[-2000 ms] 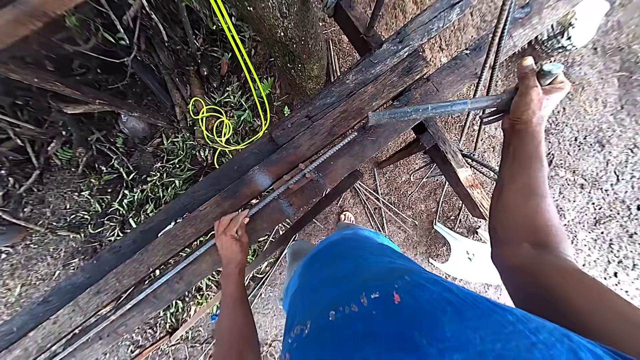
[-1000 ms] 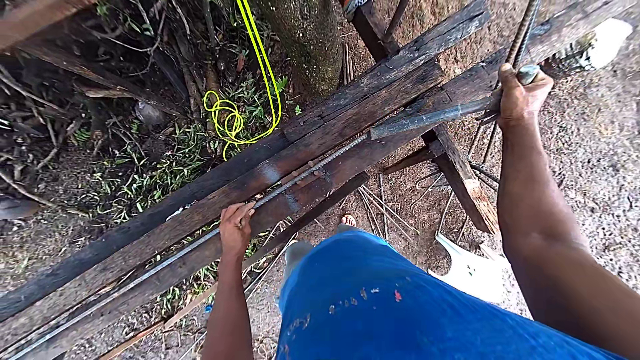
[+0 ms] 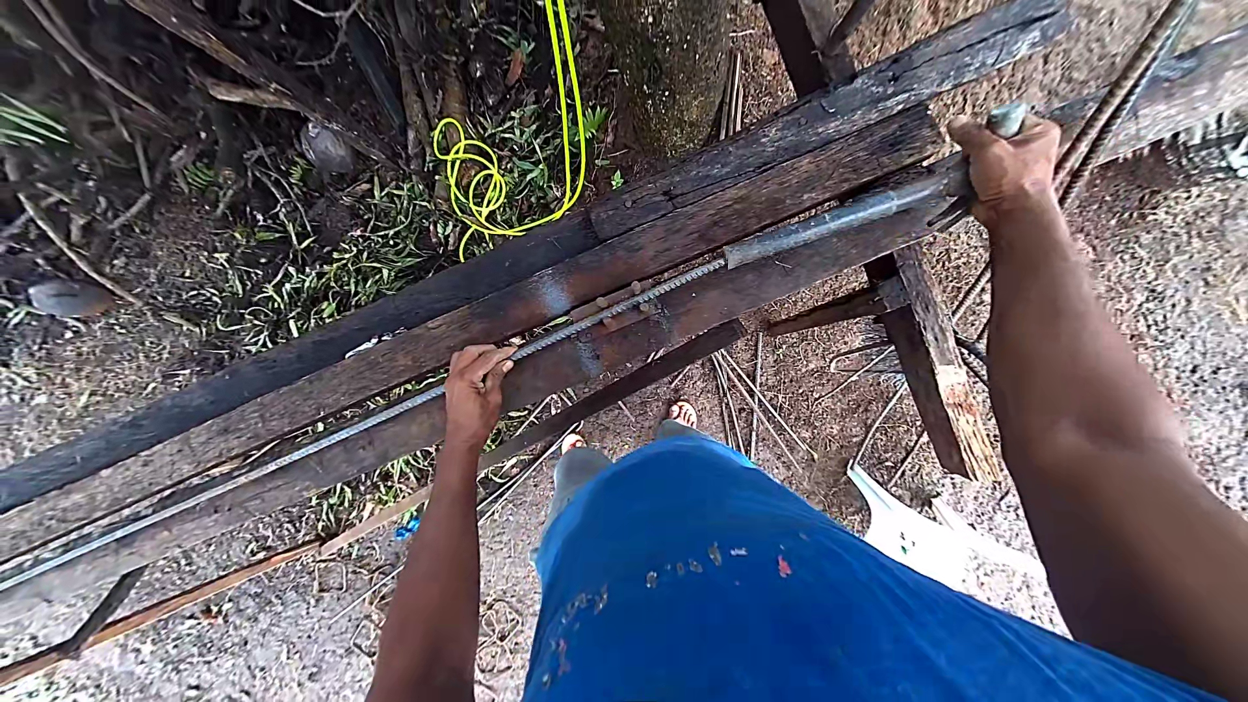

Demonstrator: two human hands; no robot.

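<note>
My left hand [image 3: 475, 390] grips a ribbed steel rebar [image 3: 322, 444] that lies lengthwise along dark timber beams. My right hand [image 3: 1009, 166] is closed around the far end of a grey metal pipe [image 3: 838, 224], whose rounded tip sticks out above the fist. The rebar meets the pipe's near end; how far it runs inside is hidden. Between my hands, beside the rebar, several short metal pegs [image 3: 624, 310] stand on the beam [image 3: 760, 283].
A yellow rope [image 3: 478, 190] lies coiled beyond the beams, near a tree trunk [image 3: 665, 73]. Wooden trestle legs [image 3: 931, 361] hold up the beams. Loose rods [image 3: 756, 390] and a white sheet-like piece [image 3: 897, 531] lie on the ground. Other long bars [image 3: 1121, 93] cross at the upper right.
My right hand has swung the pipe's far end toward the beams, so it lies closer in line with the rebar. My left hand keeps its hold on the rebar.
</note>
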